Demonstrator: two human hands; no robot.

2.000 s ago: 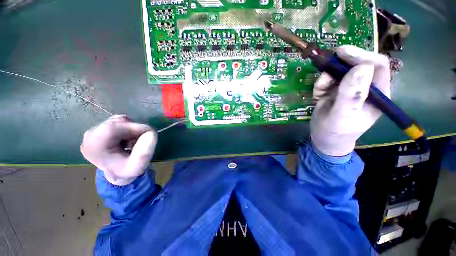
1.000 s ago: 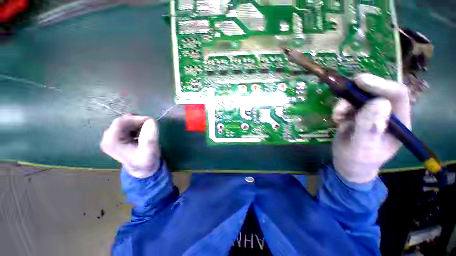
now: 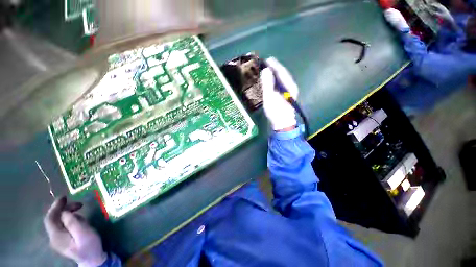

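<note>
The large green circuit board (image 3: 151,122) lies tilted in view on the green mat, with a red piece (image 3: 102,204) showing under its lower left edge. My right hand (image 3: 281,96), in a white glove, is closed around the soldering iron (image 3: 286,96) at the stand (image 3: 244,70), right of the board. The iron's tip is hidden at the hand and stand. My left hand (image 3: 73,229), gloved, is at the lower left, off the board, with fingers pinched on thin solder wire (image 3: 46,177).
A translucent hood (image 3: 52,94) covers the upper left. A silvery-grey mass (image 3: 254,94) sits by the stand. A black curved piece (image 3: 358,47) lies on the mat. Another person's gloved hand (image 3: 397,20) is at the upper right. A dark equipment rack (image 3: 383,161) stands below the bench edge.
The view has turned and shifted right. My right hand has moved with the iron from over the board to the stand. My left hand still holds the wire, lower in view.
</note>
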